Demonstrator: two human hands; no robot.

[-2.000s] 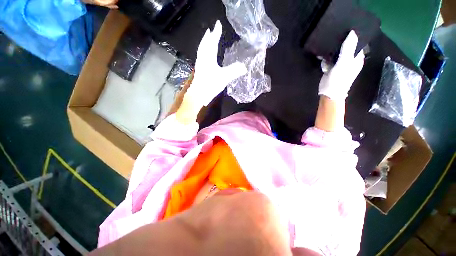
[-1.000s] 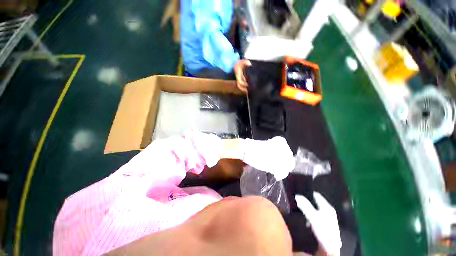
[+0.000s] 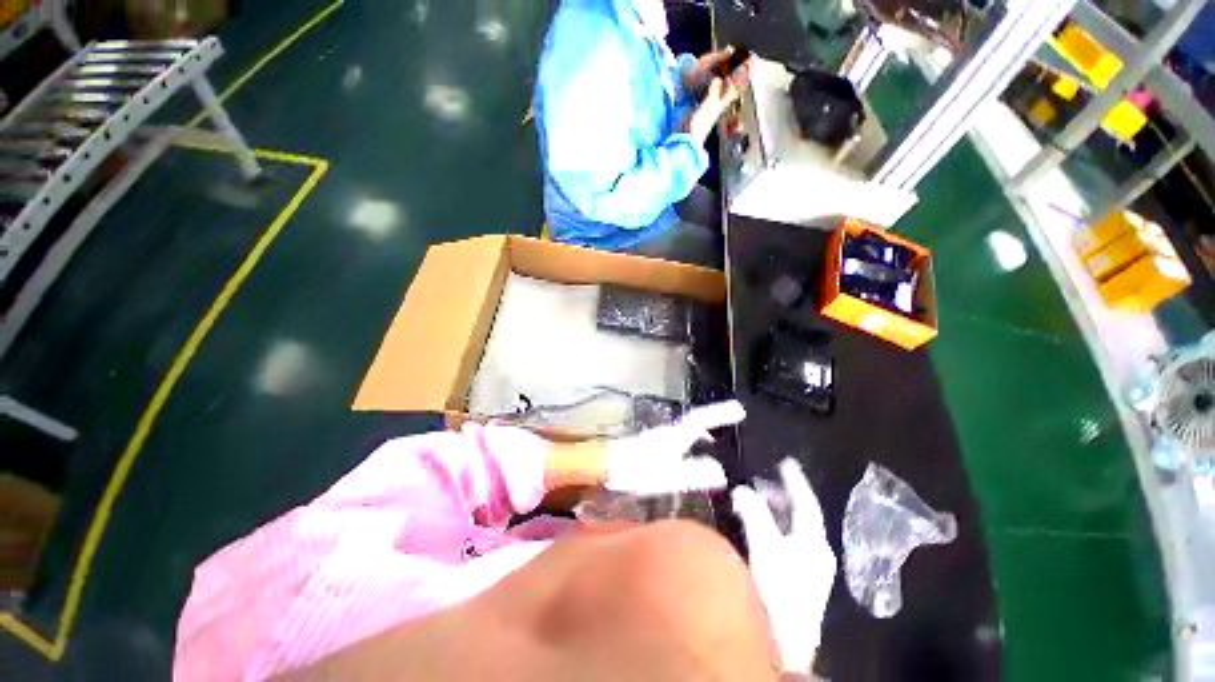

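My left hand (image 3: 673, 456), in a white glove, is at the carton's near right corner with its fingers apart. My right hand (image 3: 797, 566), also gloved, is over the black surface, thumb and fingers spread. Something clear shows between them; whether it is gripped cannot be told. Clear plastic (image 3: 626, 506) lies below my left hand, partly hidden. A crumpled clear bag (image 3: 882, 540) lies right of my right hand. The open carton (image 3: 486, 327) holds a pale sheet (image 3: 553, 333) and a bagged dark unit (image 3: 642, 312). A black glossy unit (image 3: 797, 369) lies on the black surface.
An orange bin (image 3: 879, 324) with black parts stands at the far end of the black surface (image 3: 919, 426). A person in blue (image 3: 613, 133) is beyond the carton. A roller conveyor (image 3: 93, 120) stands far left. A green surface (image 3: 1053, 533) runs along the right.
The view has swung left and now shows the carton, orange bin and person in blue ahead. My left hand has opened out from its bunched shape, away from the loose bag.
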